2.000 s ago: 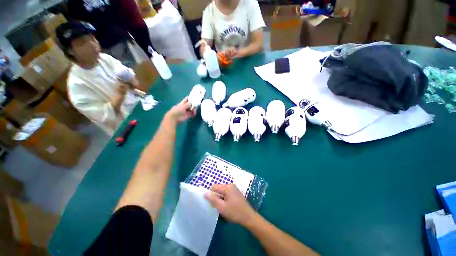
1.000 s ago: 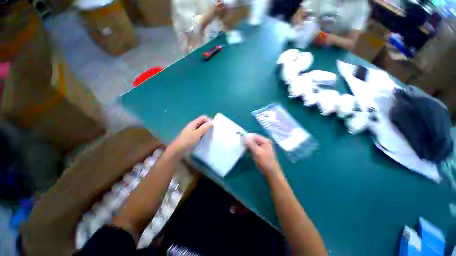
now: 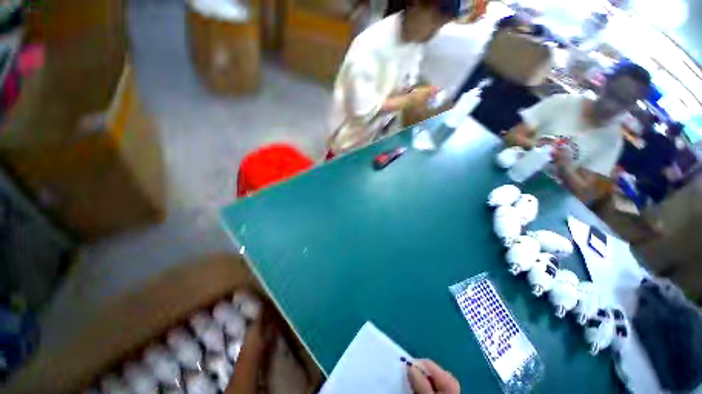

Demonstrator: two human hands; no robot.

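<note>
My right hand (image 3: 432,377), cut off by the bottom edge, has its fingers on a white backing sheet (image 3: 368,362) near the table's front edge. Several small dark dots show on the sheet beside the fingertips. My left arm is low at the carton's table-side edge; its hand is blurred and I cannot make out its fingers. A sheet of purple dot stickers (image 3: 493,322) lies in clear plastic to the right. Several white bulb-shaped units (image 3: 523,252) stand or lie in a cluster beyond it.
An open carton (image 3: 185,281) with rows of white units (image 3: 185,354) is at the lower left. A red stool (image 3: 273,165) is beyond the table's left edge. A red-black knife (image 3: 389,158), white bottle (image 3: 531,163) and dark cloth (image 3: 673,331) are on the table. Two people sit across.
The view has swung left and up. My left hand has left the backing sheet and moved down toward the carton. My right hand stays on the sheet, now lower in view.
</note>
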